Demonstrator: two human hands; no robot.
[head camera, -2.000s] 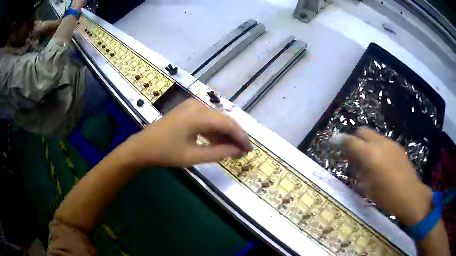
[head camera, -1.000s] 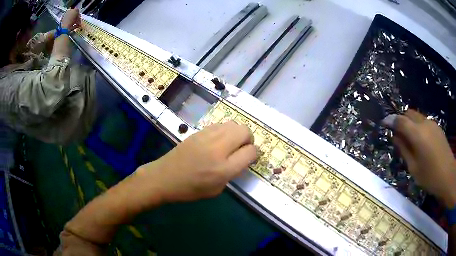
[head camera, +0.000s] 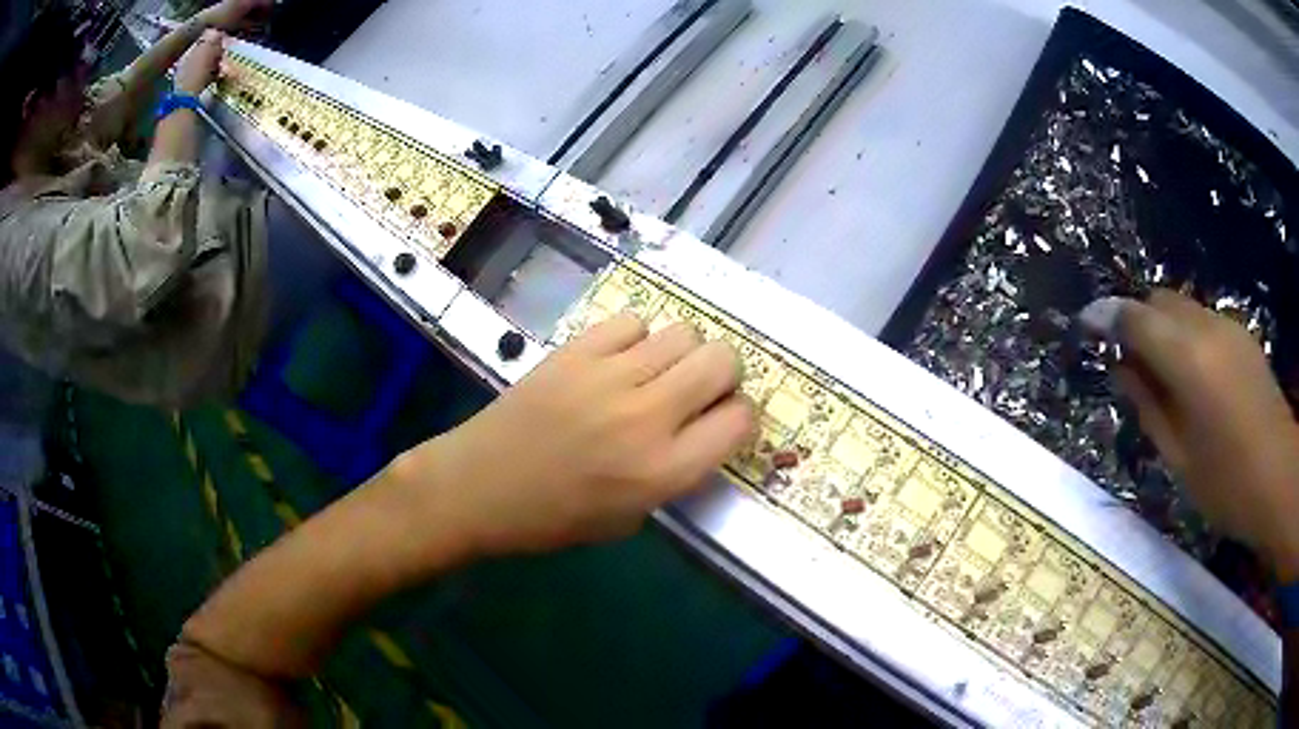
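A pale-yellow circuit board panel (head camera: 912, 499) with a row of small dark-red components lies in the rail (head camera: 798, 570). My left hand (head camera: 613, 427) is over the panel's near end, fingers bent down onto it; its fingertips are hidden, so I cannot tell if it holds a part. My right hand (head camera: 1211, 413), with a pale finger cot on a fingertip, is over the black tray (head camera: 983, 185) of silver components (head camera: 983, 313). Its fingers are curled, and whether they hold a part cannot be seen.
Another board panel (head camera: 385, 171) lies further up the rail, past a dark gap (head camera: 527, 264). Black knobs (head camera: 610, 214) stand along the rail. Grey metal bars (head camera: 798, 121) lie on the bench. A person (head camera: 128, 271) with a blue wrist strap works at the far left.
The view has shifted, so the tray and panel appear further up or left than at first. My left hand has stayed over the panel and my right hand over the tray.
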